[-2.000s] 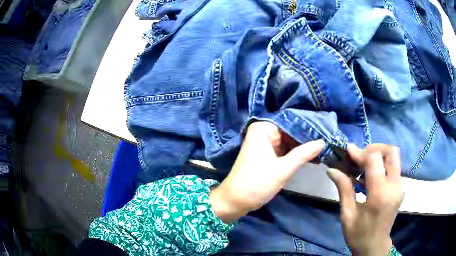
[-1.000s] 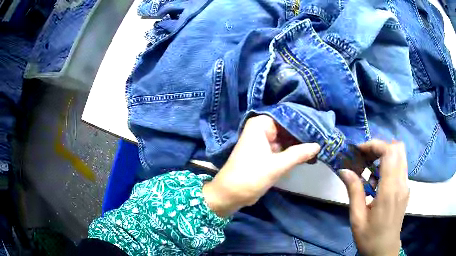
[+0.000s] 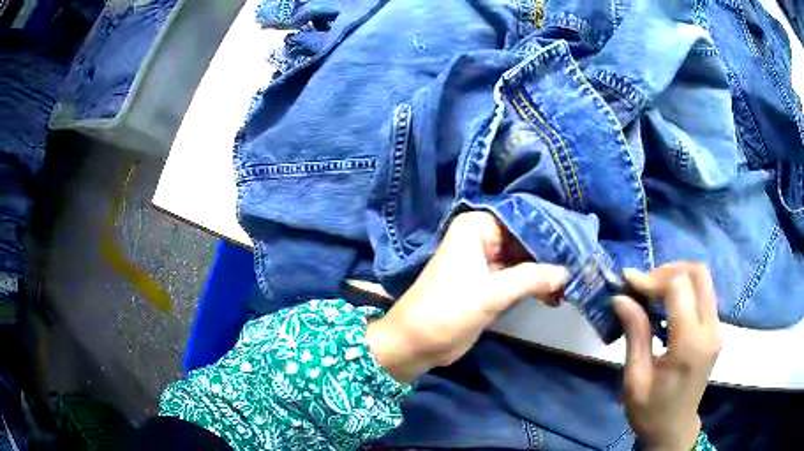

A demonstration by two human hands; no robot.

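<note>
A faded blue denim garment (image 3: pixel 326 132) lies in folds on the white table. My left hand (image 3: pixel 467 295) is at the front of the folds, its fingers inside a stitched denim band (image 3: pixel 564 242) and its thumb pressing on it. My right hand (image 3: pixel 670 343) is at the band's right end, thumb and forefinger closed on its dark, blurred tip. A small dark piece shows between the fingers of my right hand; whether it is a tool cannot be told.
The white table's edge (image 3: pixel 198 220) curves along the left and front. A blue bin (image 3: pixel 219 304) is below it. A pale tub (image 3: pixel 110 123) with denim stands at upper left. Grey floor with a yellow mark lies at left. More denim (image 3: pixel 494 405) hangs below the table edge.
The band's right end has been turned down and to the right between my hands. My right hand has closed on it. The whole view has shifted slightly.
</note>
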